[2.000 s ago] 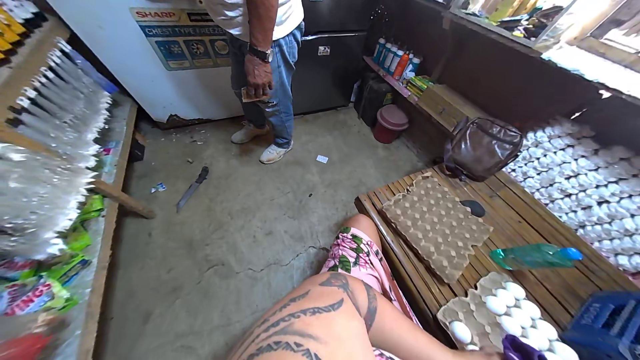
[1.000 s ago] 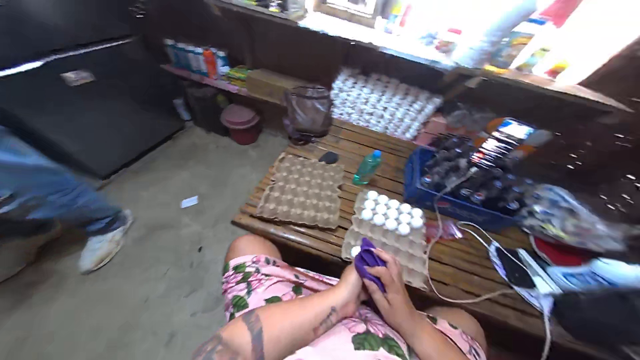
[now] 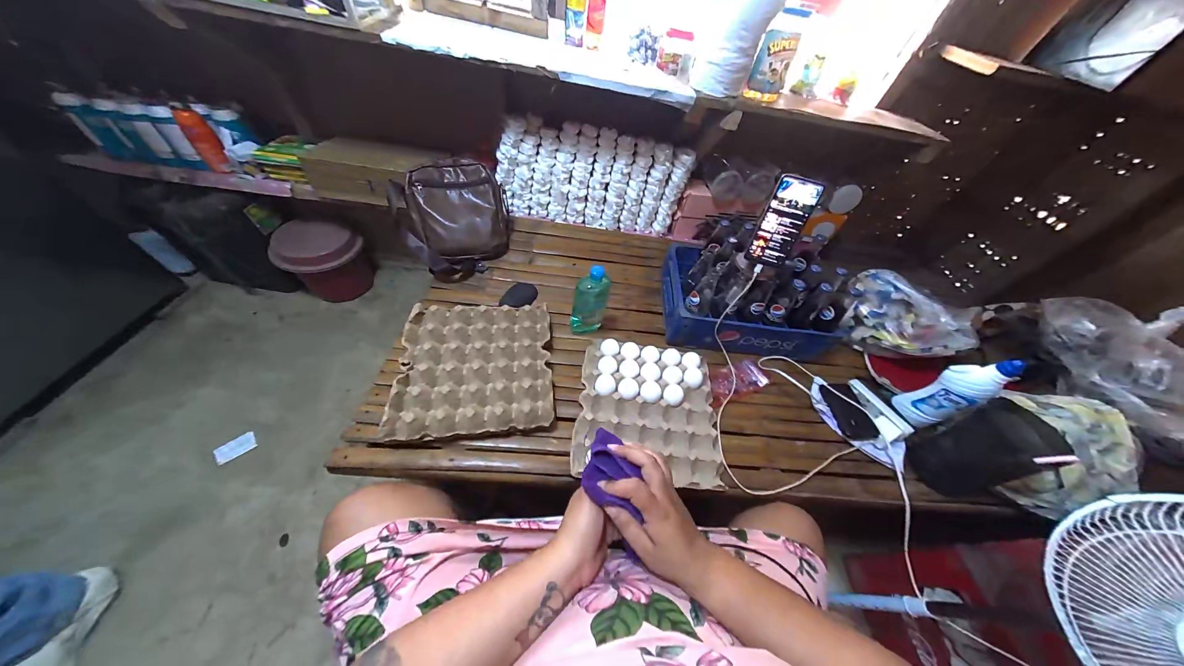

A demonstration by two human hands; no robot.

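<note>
My right hand [image 3: 655,507] is closed around a purple cloth [image 3: 612,474] above my lap. My left hand [image 3: 585,529] meets it from the left, its fingers mostly hidden behind the cloth, so what it holds does not show. Just beyond my hands lies a cardboard egg tray [image 3: 647,427] with several rows of white eggs [image 3: 649,372] at its far end; its near cups hold none, apart from something white beside the cloth. To its left rests an empty cardboard egg tray [image 3: 476,370], and a green plastic bottle [image 3: 590,301] stands behind, between the two trays.
A blue crate of glass bottles [image 3: 740,338] stands at the back right of the slatted wooden table [image 3: 444,458], a phone propped above it. A white cable [image 3: 786,486] loops beside the tray. A brown bag [image 3: 455,213] sits at the back left; a white fan [image 3: 1124,578] is at lower right.
The view has swung far right from the freezer. The standing person is now only a leg and shoe at the lower left edge. My hands remain together at the purple cloth since one second ago.
</note>
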